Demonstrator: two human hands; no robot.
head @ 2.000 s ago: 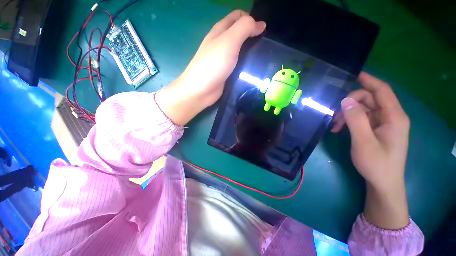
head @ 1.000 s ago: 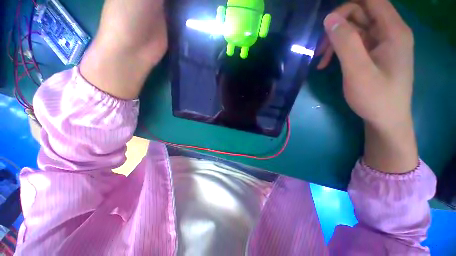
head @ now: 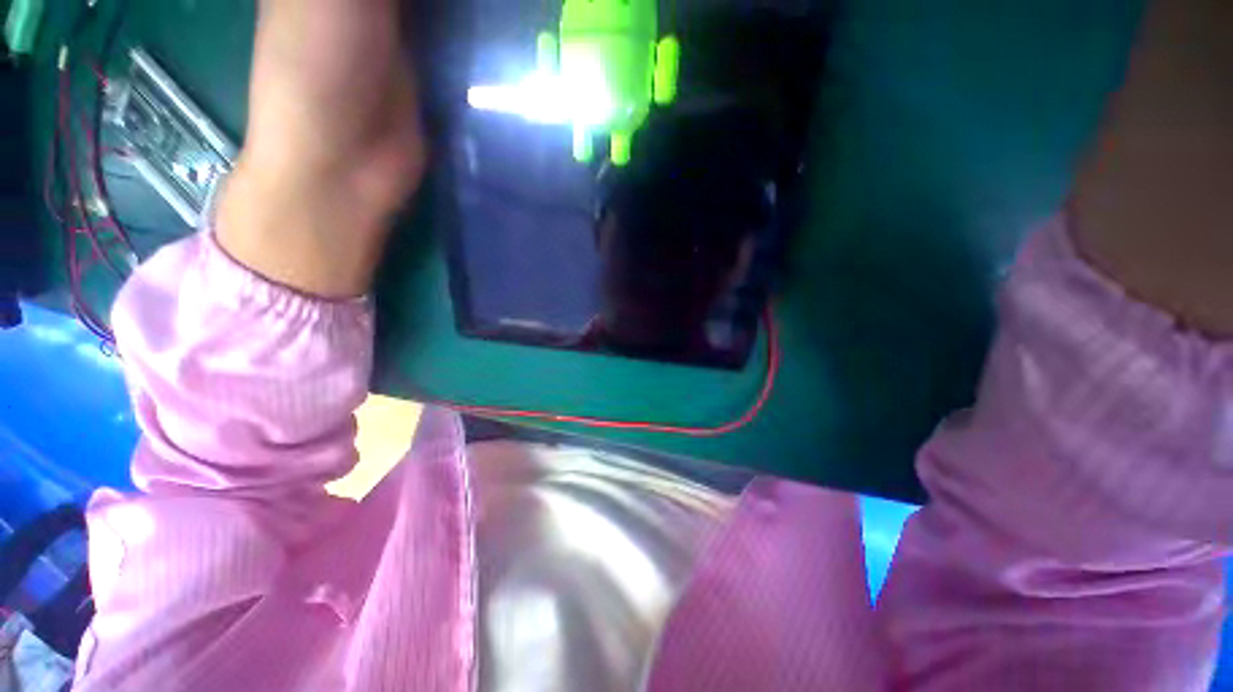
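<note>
A black tablet [head: 541, 243] lies in front of me, its far end cut off by the top edge of the picture. Its screen shows a green Android robot, a bright light streak and a dark reflection. My left hand [head: 331, 135] is at the tablet's left side; only its wrist end shows and the fingers are out of the picture. My right hand is out of the picture; only the dark, blurred forearm shows at the upper right, apart from the visible part of the tablet.
A green mat [head: 892, 270] lies under the tablet. A red wire [head: 636, 429] loops around the tablet's near end. A circuit board [head: 169, 135] and tangled red and black leads [head: 81, 230] lie at the upper left. Blue floor shows beyond the bench edge at the left.
The view has shifted, so the tablet's far end is out of the picture. My right hand has moved away from the tablet's right side, up and out of view. The Android robot still shows.
</note>
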